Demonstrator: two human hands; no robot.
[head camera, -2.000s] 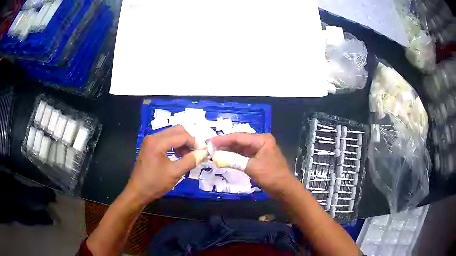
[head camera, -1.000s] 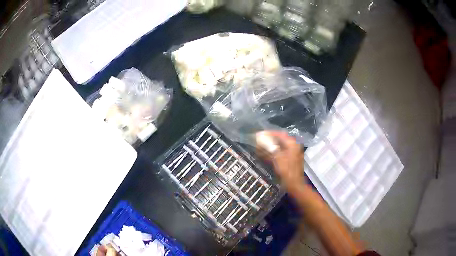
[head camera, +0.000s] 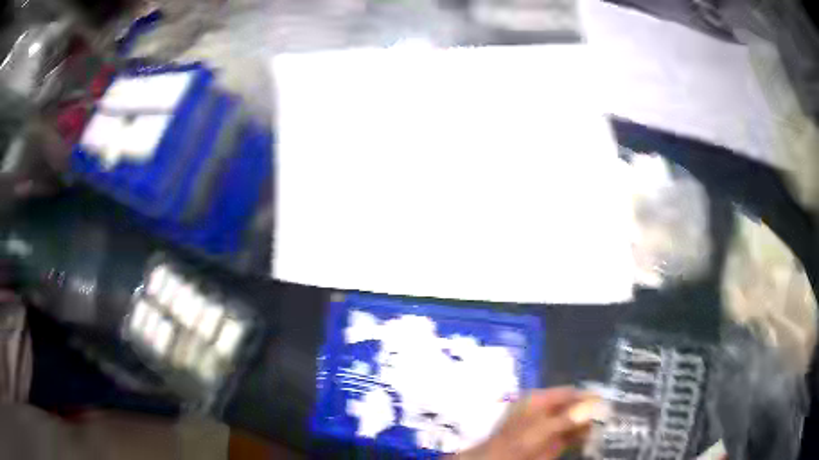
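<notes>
The picture is blurred. A blue tray (head camera: 328, 395) holds a loose heap of small white plastic parts (head camera: 422, 377). My left hand (head camera: 543, 422) reaches in from the bottom edge, over the tray's right end. Its fingers point right, with a cream finger cot, at the left edge of the clear tray of rod parts (head camera: 673, 386). Blur hides whether the fingers hold anything. My right hand cannot be made out; a small white tip (head camera: 714, 451) shows at the bottom edge, too little to identify.
A large white sheet (head camera: 449, 171) lies behind the blue tray. Stacked blue trays (head camera: 198, 180) stand at left, above a clear tray of white cylindrical bodies (head camera: 184, 319). Bags of cream-white parts (head camera: 669, 220) (head camera: 763, 278) lie at right. A pale tray or sheet (head camera: 682, 85) is behind them.
The view has swung back from the right side to the bench front. My left hand has moved right to the rod tray. My right hand has left its place by the clear bag.
</notes>
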